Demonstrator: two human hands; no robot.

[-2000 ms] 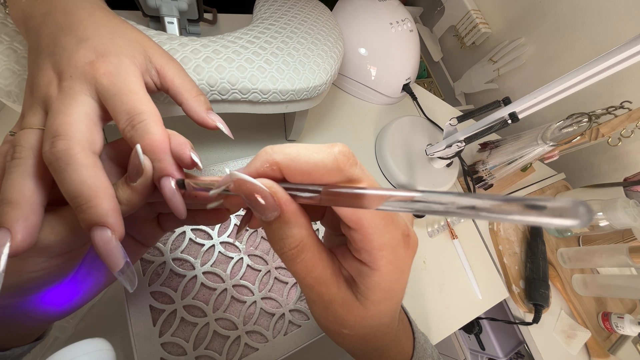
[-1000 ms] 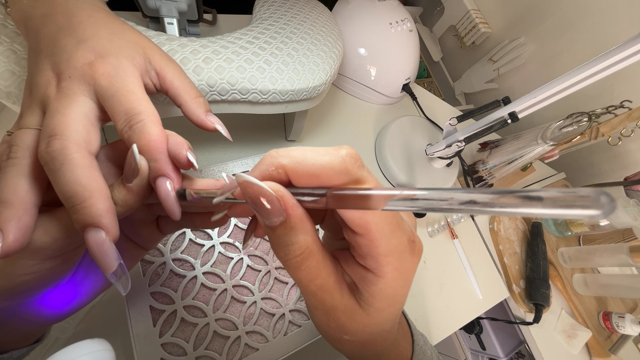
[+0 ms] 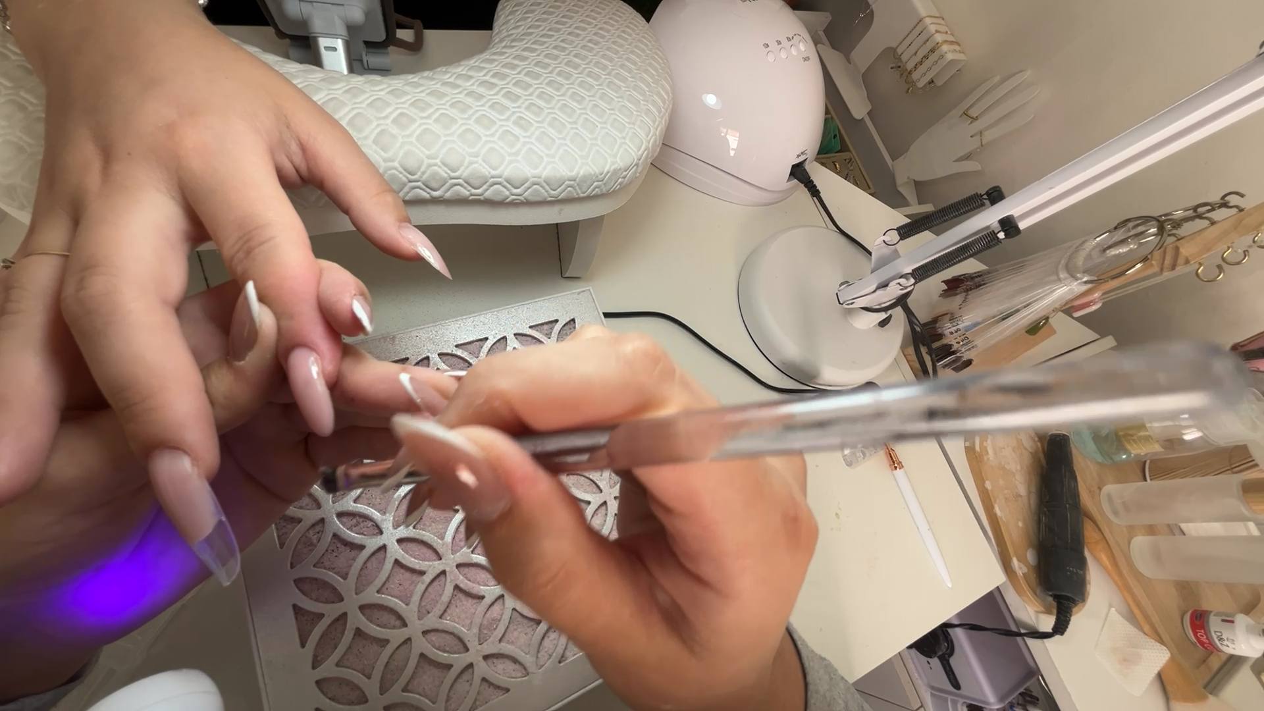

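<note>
My left hand, palm up at the lower left, grips a finger of another person's hand, which reaches down from the upper left. That finger's long glossy pink nail points down; the neighbouring nail has a long clear tip. My right hand, centre, holds a nail brush with a clear handle between thumb and fingers. Its dark front end sits just below the pink nail, apart from it. Its bristles cannot be made out. A violet glow falls on my left hand or wrist.
Beneath the hands is a patterned metal grille. Behind stand a quilted hand rest, a nail lamp and a desk lamp's round base. To the right lie a white pen-like tool, a black corded handpiece and frosted tubes.
My right hand has brought the brush's front end down from the pink nail, while the handle's rear end has tipped up a little. My left hand keeps its grip on the other person's finger.
</note>
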